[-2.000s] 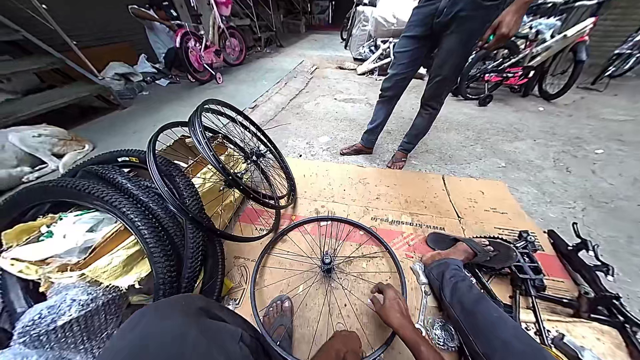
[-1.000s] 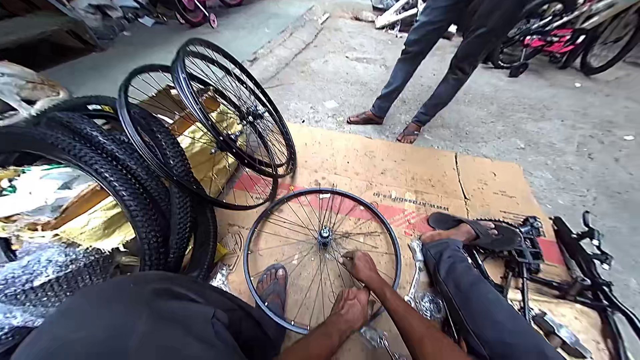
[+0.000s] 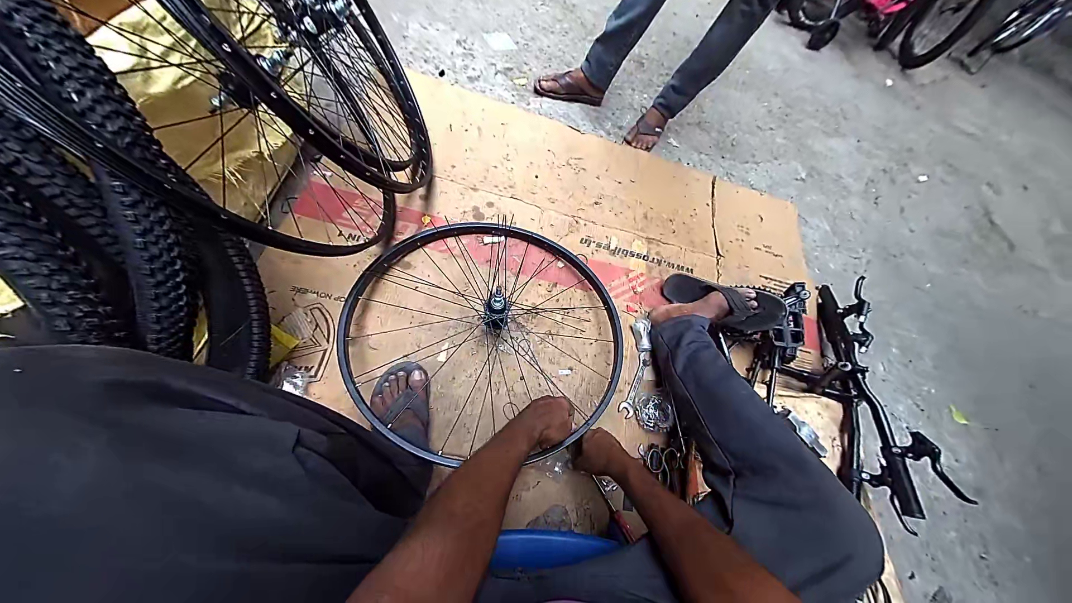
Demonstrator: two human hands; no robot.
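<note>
A black bicycle wheel rim [image 3: 358,303], laced with spokes to a hub [image 3: 497,310], lies without a tyre over flattened cardboard, above my sandalled foot. My left hand [image 3: 548,421] is curled just inside the rim at its near right side, over the spokes. Right beside it, at the outer edge of the rim, my right hand [image 3: 601,454] has its fingers bent. What either hand grips, a spoke or the rim, is hidden by the fingers. A combination wrench [image 3: 636,381] and a small bag of metal parts [image 3: 654,413] lie to the right of the wheel.
Knobby tyres [image 3: 142,243] and more spoked wheels [image 3: 410,126] stand at the left. Bicycle handlebars with brake levers [image 3: 879,419] lie at the right. A blue basin's edge [image 3: 553,548] shows near me. Another person's sandalled feet [image 3: 571,88] are beyond the cardboard [image 3: 536,151].
My two hands have moved to the wheel's near right edge; a second ago one was near the hub and the other lower down. The view has tilted down.
</note>
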